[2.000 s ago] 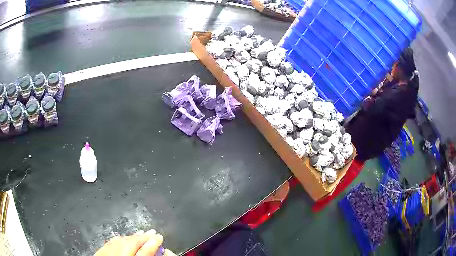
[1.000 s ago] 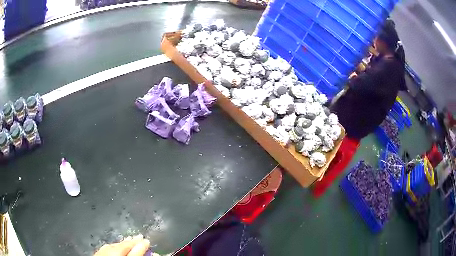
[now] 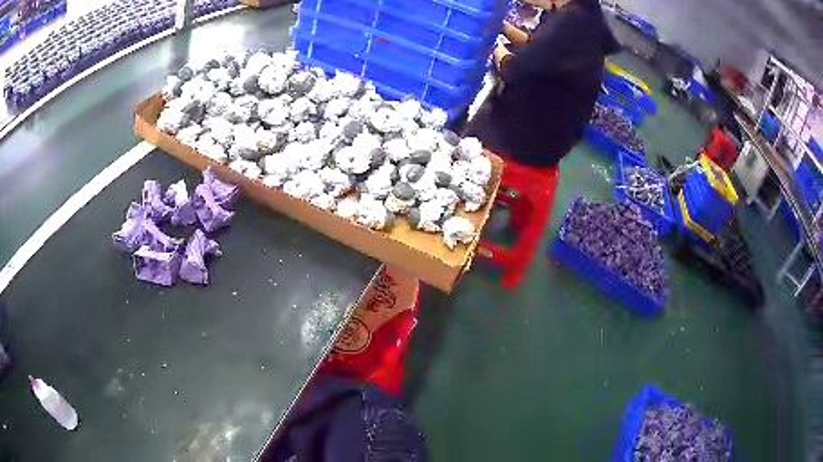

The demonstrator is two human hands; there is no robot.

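Neither of my hands is in the picture. A small heap of lavender purple parts (image 3: 177,229) lies on the dark table (image 3: 203,347), left of the carton tray. The brown carton tray (image 3: 307,215) sits at the table's right edge, heaped with white-and-grey parts (image 3: 316,144). The glue bottle (image 3: 54,403) lies at the lower left, its pink-purple nozzle pointing up and left.
Blue crates (image 3: 393,50) are stacked behind the tray. A person in dark clothes (image 3: 550,86) sits on a red stool (image 3: 528,212). Blue crates of purple parts (image 3: 614,253) stand on the green floor. Red plastic (image 3: 388,347) shows beside the table edge. Rows of pieces (image 3: 99,54) stand at the far left.
The view has swung right, so the table things sit further left and more floor shows. The hand at the bottom edge has gone out of view, and the near rows of finished pieces are almost out.
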